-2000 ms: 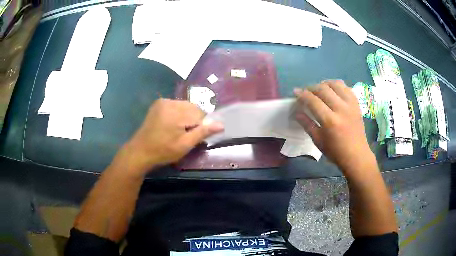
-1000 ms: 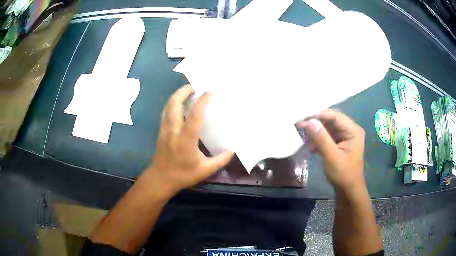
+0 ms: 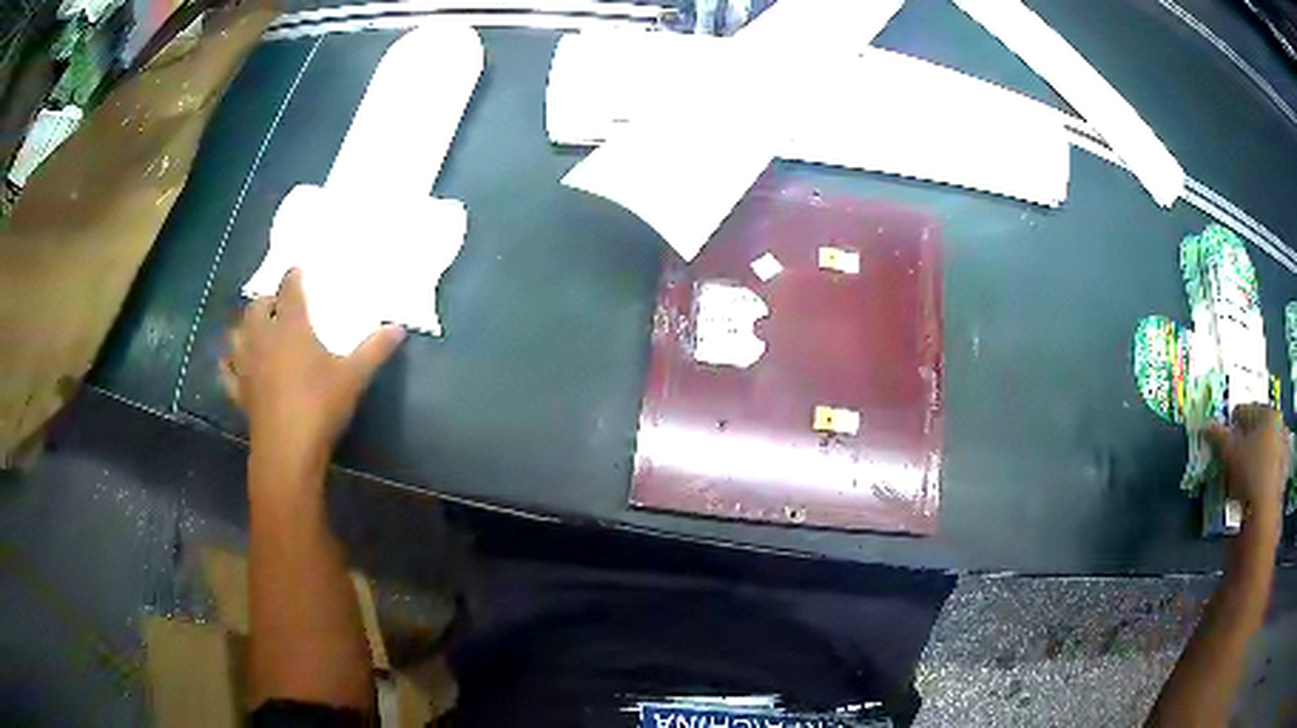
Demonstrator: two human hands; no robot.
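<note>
A white card blank point(image 3: 384, 185) lies at the left, long rounded arm toward the back. My left hand point(image 3: 306, 363) is over its near end, fingers spread and touching it; I see no card lifted. My right hand point(image 3: 1252, 455) is at the far right, over the near part of a stack of green-edged printed cards point(image 3: 1226, 313). Its fingers are curled and partly hidden, so a grip cannot be told. The maroon board point(image 3: 797, 469) lies uncovered between the hands, with a notched white piece point(image 3: 728, 324), a white diamond point(image 3: 767, 266) and two small yellowish blocks point(image 3: 836, 420).
White card strips point(image 3: 925, 121) lie crossed behind the board, one pointed end point(image 3: 683, 192) overlapping its back left corner. Another strip point(image 3: 1081, 100) slants at the back right. A brown sheet point(image 3: 128, 242) lies at the far left. A carton point(image 3: 192, 668) is below the table edge.
The large white card that both hands held over the board is gone from there. My left hand has moved left onto the blank, and my right hand has moved right to the printed stack.
</note>
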